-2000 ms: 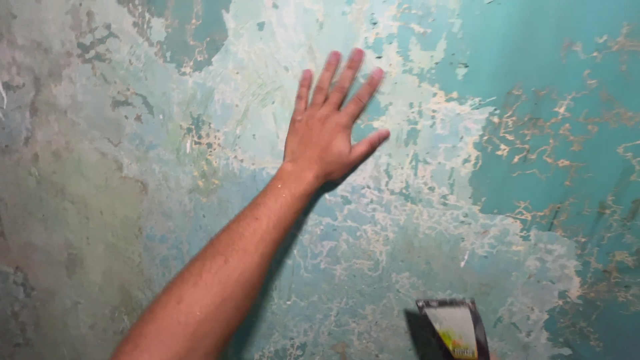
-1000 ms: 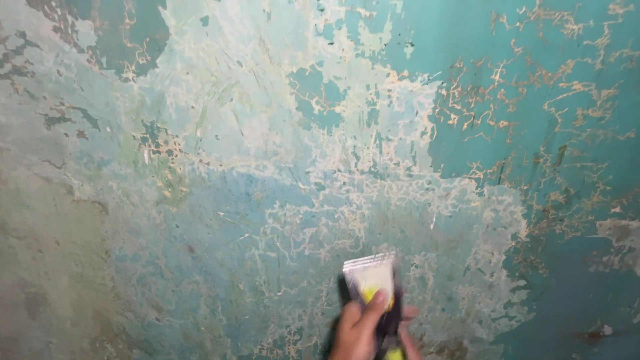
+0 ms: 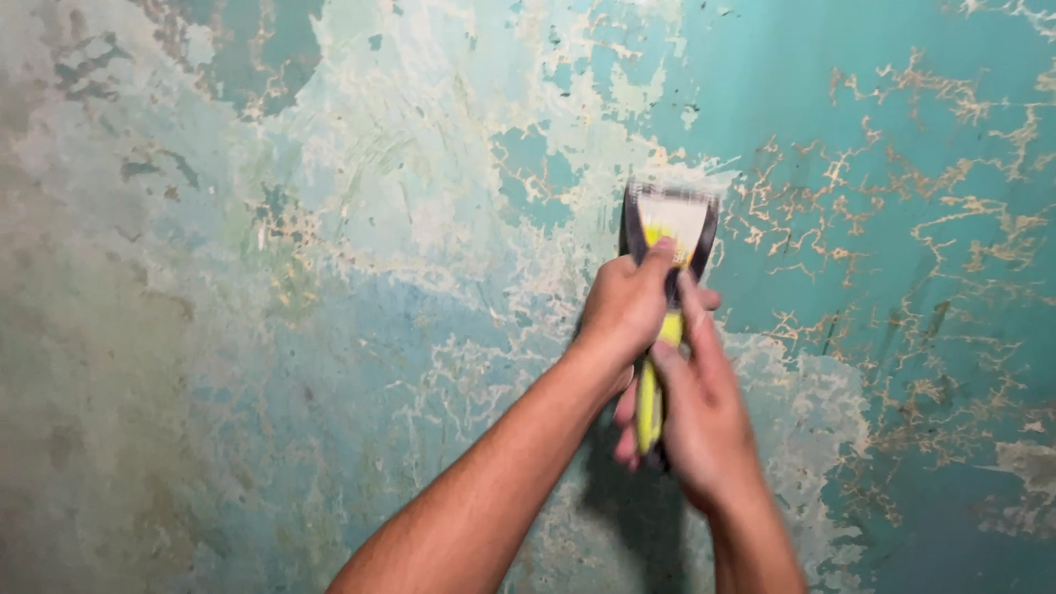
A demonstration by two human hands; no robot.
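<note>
Both of my hands grip a wide-bladed paint scraper [image 3: 672,219] with a yellow-green and black handle. My left hand [image 3: 631,305] holds it near the head, its thumb on the face of the blade. Around the handle, lower down, is my right hand [image 3: 701,396]. The blade's front edge is against the wall [image 3: 429,206], where a pale flake of paint [image 3: 718,175] stands at its upper right corner. Some motion blur covers the scraper and the right fingers.
Turquoise paint [image 3: 775,82] with branching cracks covers the right of the wall. Worn patches of pale green, blue and grey spread over the middle and left. A dark shadow [image 3: 635,503] falls below the hands.
My left hand was spread on the wall two seconds ago and is now on the scraper. The scraper has moved up and to the right along the wall since one second ago.
</note>
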